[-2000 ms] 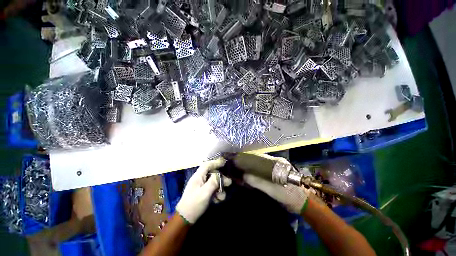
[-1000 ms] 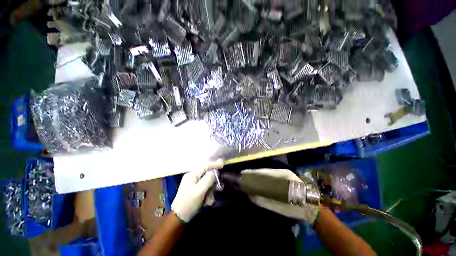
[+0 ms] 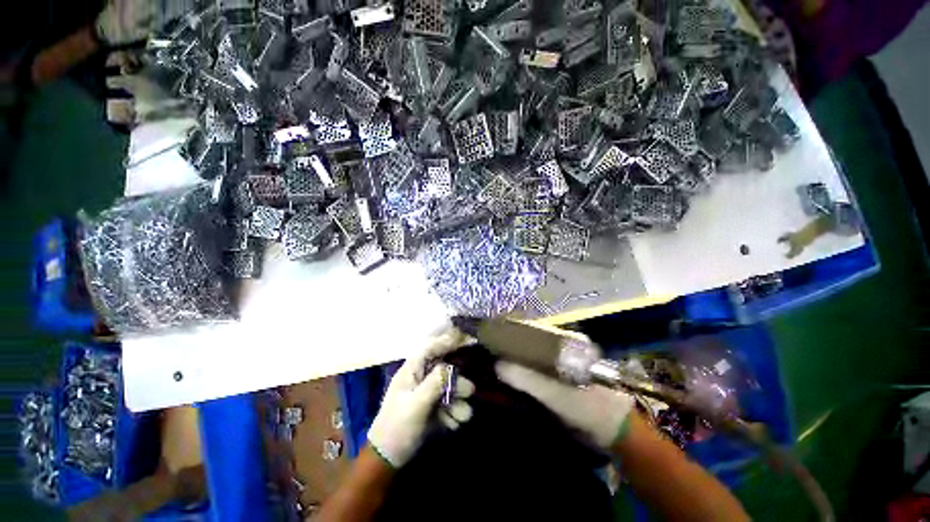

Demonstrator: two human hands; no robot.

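My left hand (image 3: 413,403), in a white knitted glove, holds a small metal bracket (image 3: 447,383) at its fingertips, over my lap by the table edge. My right hand (image 3: 566,401), also gloved, is closed around the olive-grey air screwdriver (image 3: 525,345). The driver's dark nose points left and lies close to my left fingertips; whether it touches the bracket cannot be told. A clear-brownish hose (image 3: 704,405) runs from its rear to the lower right. A pile of thin shiny pins (image 3: 479,270) lies on the table just beyond the driver.
Perforated brackets (image 3: 408,117) are heaped across the white table (image 3: 275,357). A bag of screws (image 3: 153,262) lies at its left end, a wrench (image 3: 806,237) at its right. Blue bins (image 3: 229,449) stand below the edge. Another person's arm (image 3: 66,53) shows at the upper left.
The driver has swung from nearly level to tilted, its nose now higher and its rear nearer my lap. My left hand still holds the small bracket. The whole view has shifted slightly.
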